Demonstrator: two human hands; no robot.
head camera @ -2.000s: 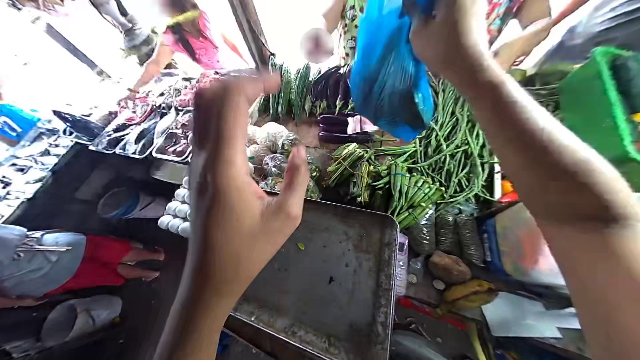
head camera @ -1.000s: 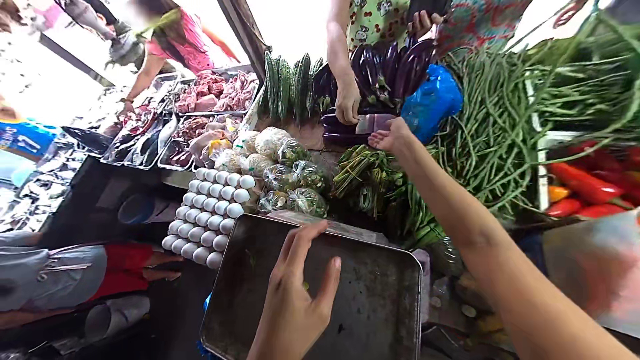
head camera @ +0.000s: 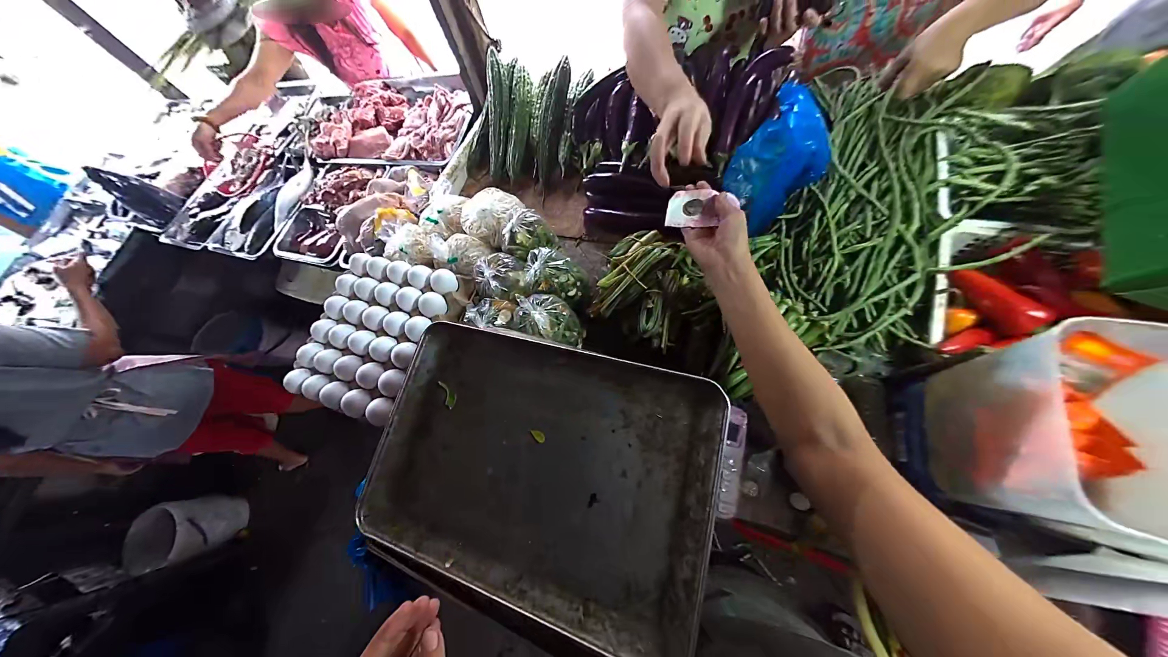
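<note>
My right hand [head camera: 716, 239] reaches across the stall, its fingers closed on a coin and a folded banknote [head camera: 691, 209]. Just above it hangs another person's hand [head camera: 680, 132], fingers pointing down over the eggplants [head camera: 630, 196], near the banknote. A blue plastic bag [head camera: 783, 155] lies against the eggplants, right of my fingers. At the bottom edge my left hand [head camera: 408, 630] shows only in part, by the near side of a metal tray [head camera: 566, 484] on a scale; nothing is seen in it. Two bits of green leaf [head camera: 537, 436] lie on the tray.
White eggs [head camera: 374, 319] and bagged vegetables [head camera: 493, 219] border the tray's far left. Long beans [head camera: 876, 201] and red peppers [head camera: 1004, 301] lie to the right. Meat trays [head camera: 392, 123] and fish [head camera: 265, 210] are at left. A person in red shorts [head camera: 228, 411] stands at far left.
The blue bag, held up by my right hand two seconds ago, now lies by the eggplants. My right hand has since taken hold of the money. My left hand has dropped to the bottom edge.
</note>
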